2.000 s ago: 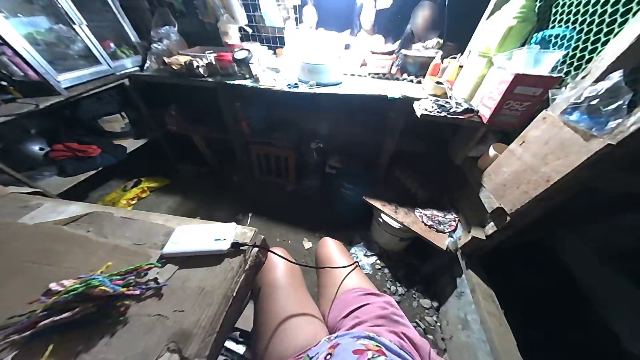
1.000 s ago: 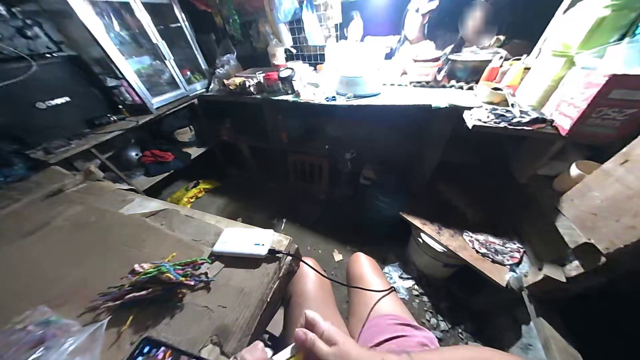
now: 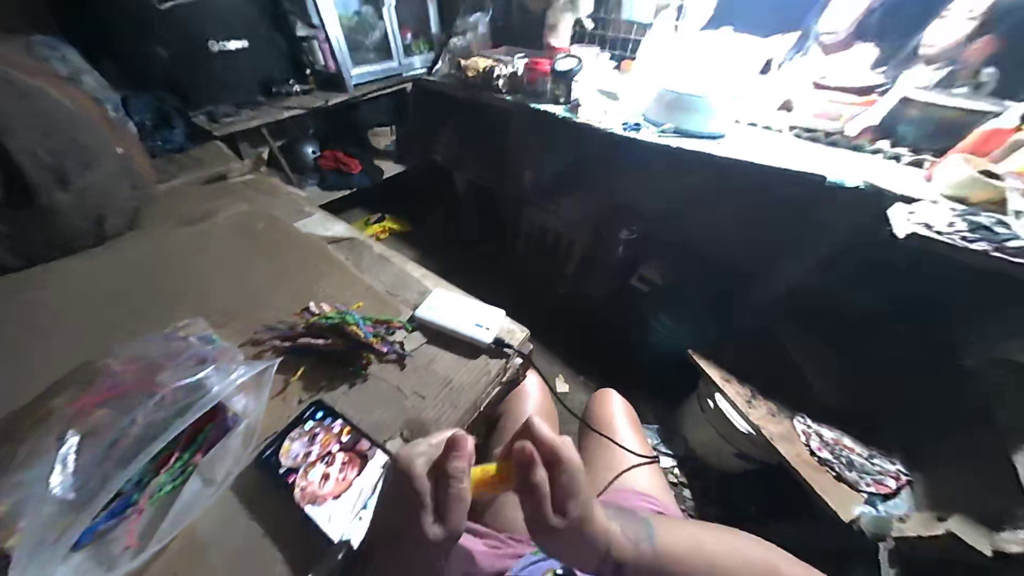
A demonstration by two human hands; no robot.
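Above my lap, my left hand [image 3: 436,484] and my right hand [image 3: 552,488] pinch a small yellow object [image 3: 490,478] between them, one at each end; what it is, I cannot tell. Left of my hands a smartphone [image 3: 328,472] with a lit screen lies on the cardboard-covered surface. Beyond the phone is a bundle of colourful braided cords [image 3: 340,332]. A clear plastic bag [image 3: 160,456] at the lower left holds more coloured strands. The white power bank [image 3: 460,316] sits at the wooden edge, with a black cable [image 3: 560,400] plugged in and hanging across my legs.
A brightly lit counter [image 3: 768,148] runs across the back, bearing a white round container [image 3: 686,110] and jars. People stand behind it at the upper right. At the lower right, a board [image 3: 772,436] with a patterned cloth [image 3: 850,454] lies over a bucket [image 3: 724,424].
Both hands have come up higher over my lap, with the yellow object between them. Two seconds ago neither hand was in view. The view has swung left and down, showing the phone and bag more fully.
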